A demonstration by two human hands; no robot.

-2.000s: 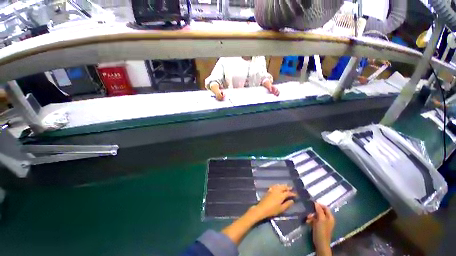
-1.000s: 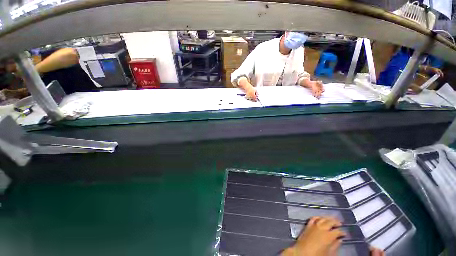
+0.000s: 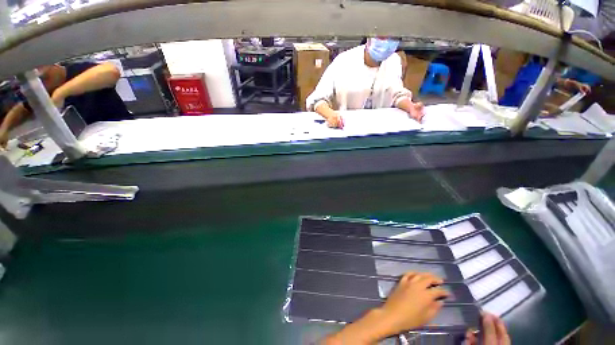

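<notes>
A sheet of black cover panels with clear windows [image 3: 337, 269] lies on the green bench in front of me, in a shiny clear sleeve. A second set of panels with white windows [image 3: 495, 266] sticks out at an angle from under its right side. My left hand [image 3: 415, 301] rests on the windows of the upper sheet, fingers bent; whether it grips a panel is unclear. My right hand [image 3: 491, 330] is at the sheet's lower right corner, cut off by the bottom edge, with fingertips pinching that corner.
A bulky bagged bundle [image 3: 573, 236] lies at the right. A silver-white lamp arm [image 3: 81, 191] lies at the left on the dark belt [image 3: 270, 180]. A raised shelf beam [image 3: 283, 25] crosses above. A masked person sits opposite at a white-topped bench [image 3: 222, 135]; another person's arm shows far left.
The view has tilted up since the first frame, showing more of the person opposite. My right hand shows more than one second ago. My left hand stays on the sheet.
</notes>
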